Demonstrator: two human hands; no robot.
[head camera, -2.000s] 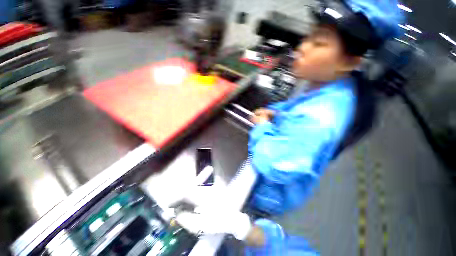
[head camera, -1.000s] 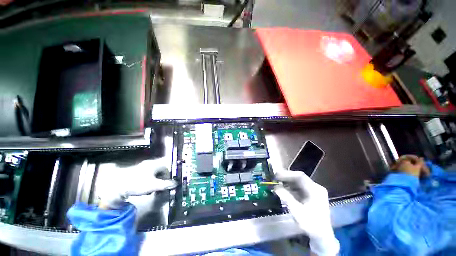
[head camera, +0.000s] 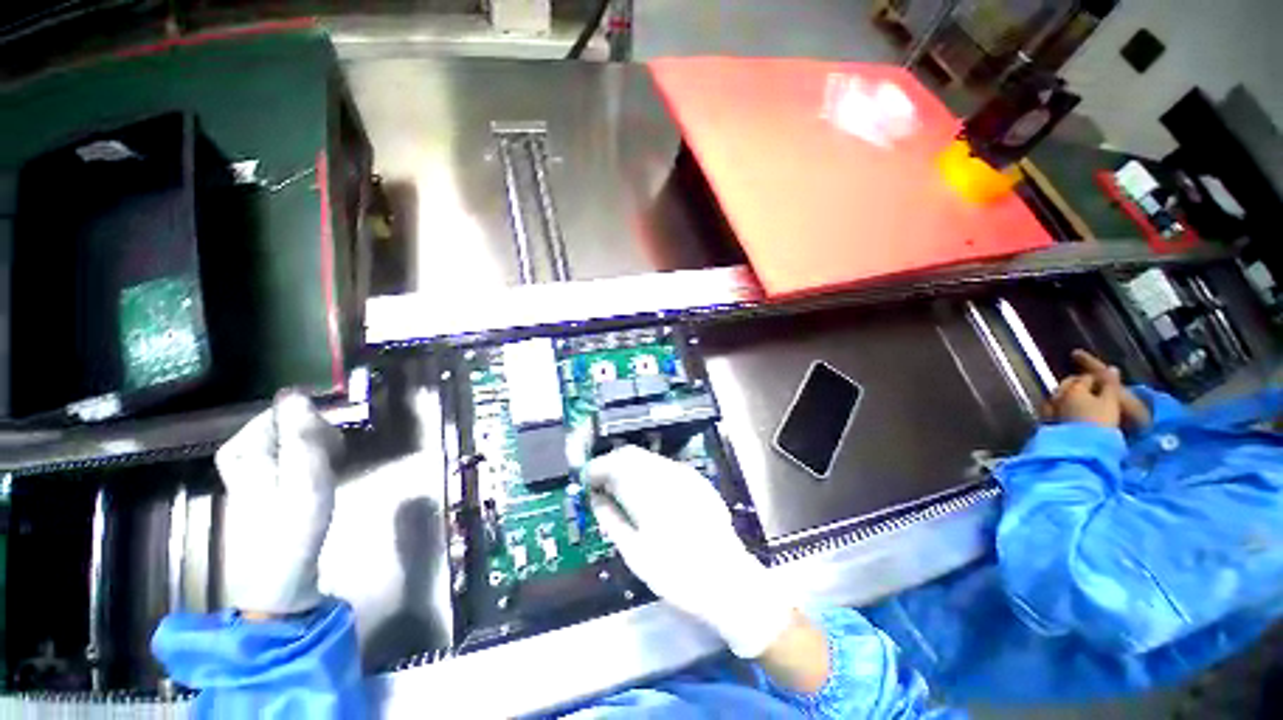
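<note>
A green circuit board (head camera: 528, 556) sits in a black carrier (head camera: 542, 608) on the conveyor in front of me. It bears a pale rectangular component (head camera: 532, 381), grey blocks and a dark grey bar (head camera: 654, 414). My white-gloved right hand (head camera: 683, 542) reaches over the board, its bent fingertips near the board's middle, below the bar's left end. What its fingertips hold, if anything, is hidden. My white-gloved left hand (head camera: 282, 499) is left of the carrier, off the board, fingers bunched and pointing to the far rail. I cannot tell whether it holds something small.
A smartphone (head camera: 819, 418) lies right of the carrier. Beyond the rail (head camera: 563, 301) are a red sheet (head camera: 844, 183) and, on a green mat, a black bin (head camera: 106, 253) with a small green board (head camera: 162, 332). A person's clasped hands (head camera: 1095, 395) are at the right.
My right hand has moved from the carrier's right edge onto the board. My left hand has left the carrier's left edge and moved left and forward. The whole view has shifted slightly.
</note>
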